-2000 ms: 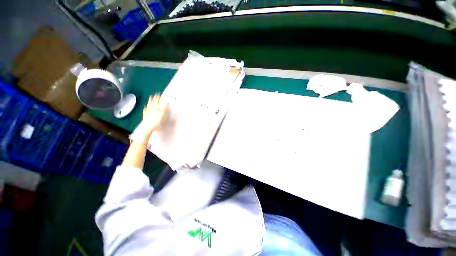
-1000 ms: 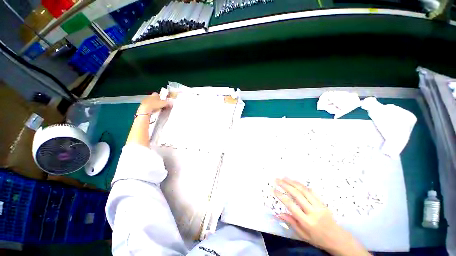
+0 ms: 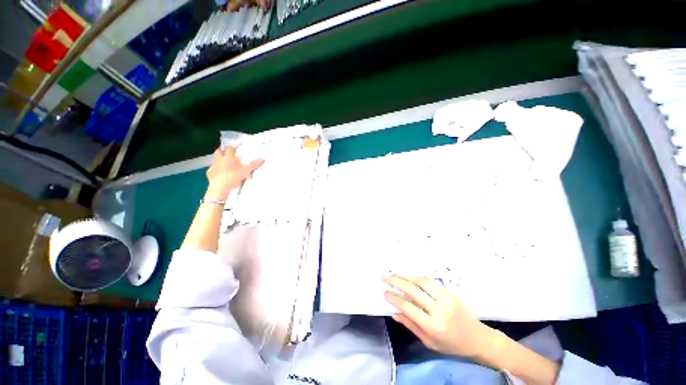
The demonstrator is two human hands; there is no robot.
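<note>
A layered stack of white strips and sheets (image 3: 263,252) lies left of centre, with bare sheet on its near half and strips on its far half. My left hand (image 3: 229,174) rests on the stack's far left corner, fingers spread; whether it grips an edge is unclear. My right hand (image 3: 432,312) lies palm down, fingers apart, on the near edge of the white work board (image 3: 368,218). Small white pieces (image 3: 511,244) are scattered on the board, washed out by glare. A small labelled bottle (image 3: 623,250) stands upright right of the board.
A small white fan (image 3: 92,254) stands at the left. Crumpled white cloth (image 3: 545,135) lies at the board's far edge. Another layered stack (image 3: 639,150) is at the right. Blue crates (image 3: 64,342) are at lower left. Rows of strips (image 3: 226,37) lie beyond the bench rail.
My right hand has come into view and rests at the board's near edge, slightly nearer me than a second ago. My left hand has moved from the stack's near left side to its far left corner.
</note>
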